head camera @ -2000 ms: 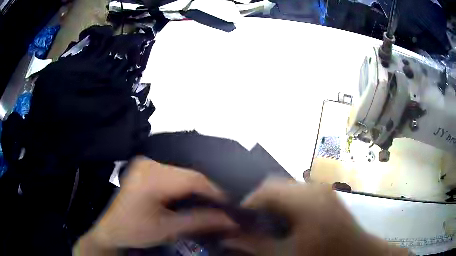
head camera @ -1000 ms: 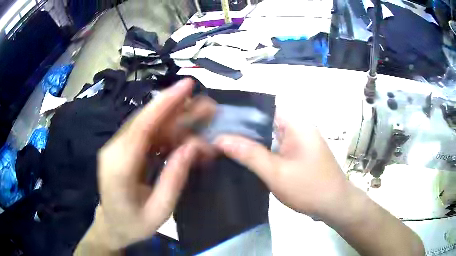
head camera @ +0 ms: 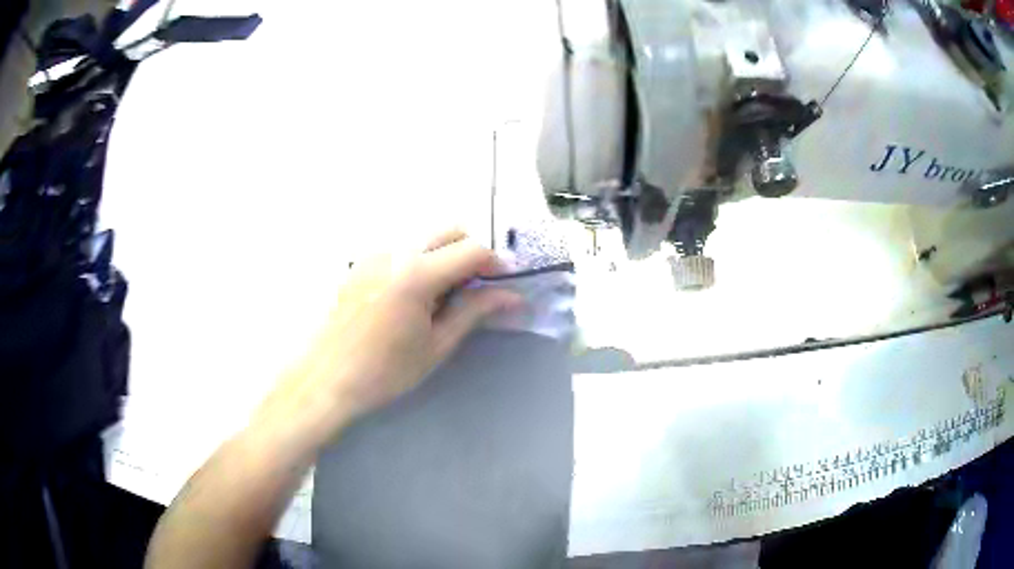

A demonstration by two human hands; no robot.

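Observation:
My left hand (head camera: 389, 322) pinches the top end of a dark grey fabric piece (head camera: 450, 456) between thumb and fingers. A small pale patterned strip (head camera: 539, 291) with a dark line along its upper edge lies at that end, just left of the needle area. The piece hangs down over the table's front edge. The sewing machine head (head camera: 656, 122) stands at the right, and its presser foot is too washed out to see clearly. My right hand is not in view.
A black bundle of cut pieces (head camera: 56, 300) lies along the left side. Dark and white strips (head camera: 206, 28) lie at the far left. The white table (head camera: 256, 167) has a printed scale (head camera: 856, 461) along its near right edge.
The view has moved closer to the machine. My left hand and the fabric are now beside the needle area, with the piece's end flat on the table. My right hand has left the picture.

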